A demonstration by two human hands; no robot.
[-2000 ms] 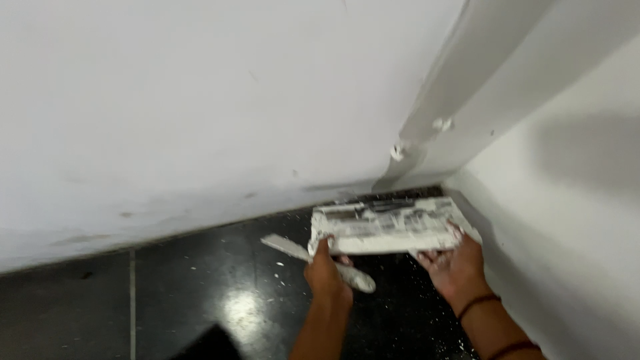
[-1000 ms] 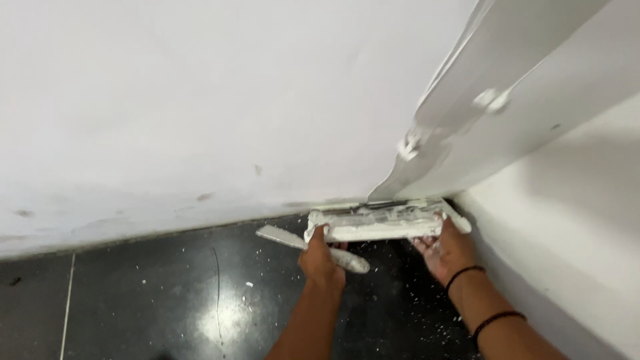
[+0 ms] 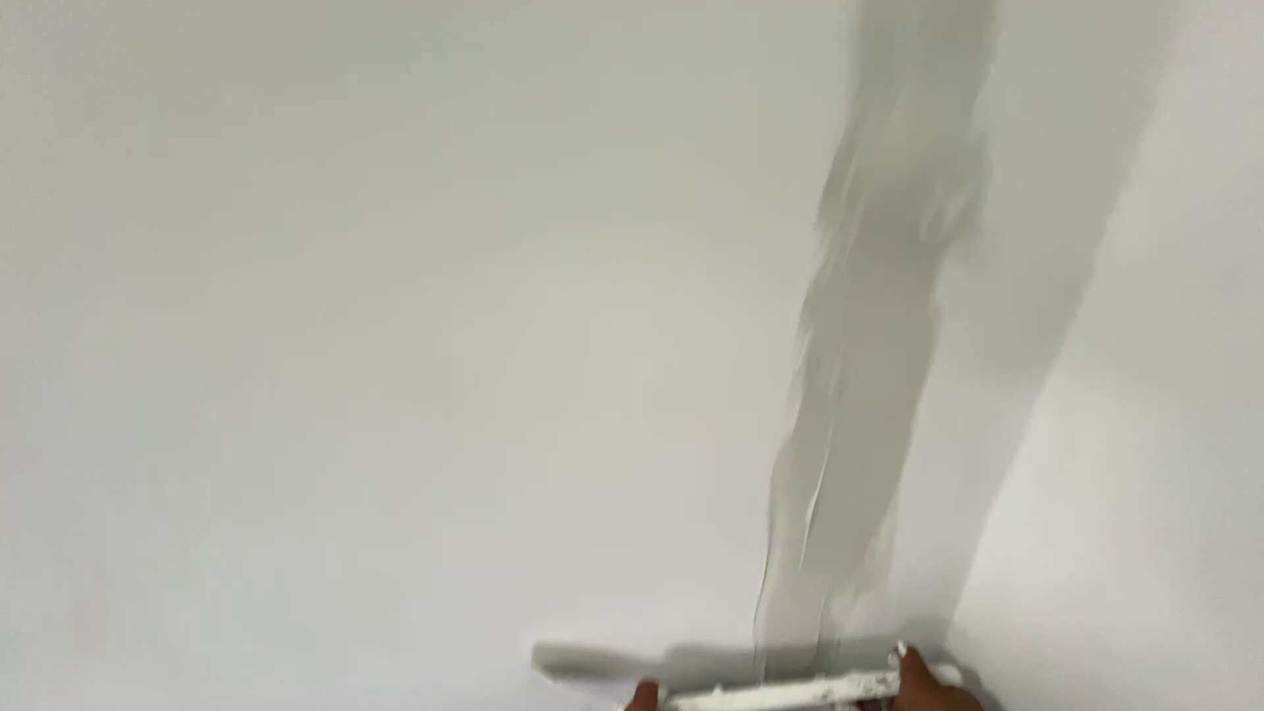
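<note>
At the bottom edge, a wide plastering blade (image 3: 790,692) coated in white putty lies close to the wall. My left hand (image 3: 644,695) shows only a fingertip at its left end, and my right hand (image 3: 930,683) grips its right end. A band of wet grey putty (image 3: 869,395) with ridged edges runs up the white wall (image 3: 444,346) above the blade. Left of the blade is a blurred grey elongated shape, which I cannot tell as a tool or a shadow. The rest of both hands is out of view.
A second white wall (image 3: 1165,513) meets this one at the corner on the right. A broad shadow falls on the wall between the putty band and that corner. The floor is not in view.
The view has swung up the wall, and the dark floor has left it. Both hands have stayed on the blade, which was down by the floor edge before. A putty knife showed under my left hand earlier.
</note>
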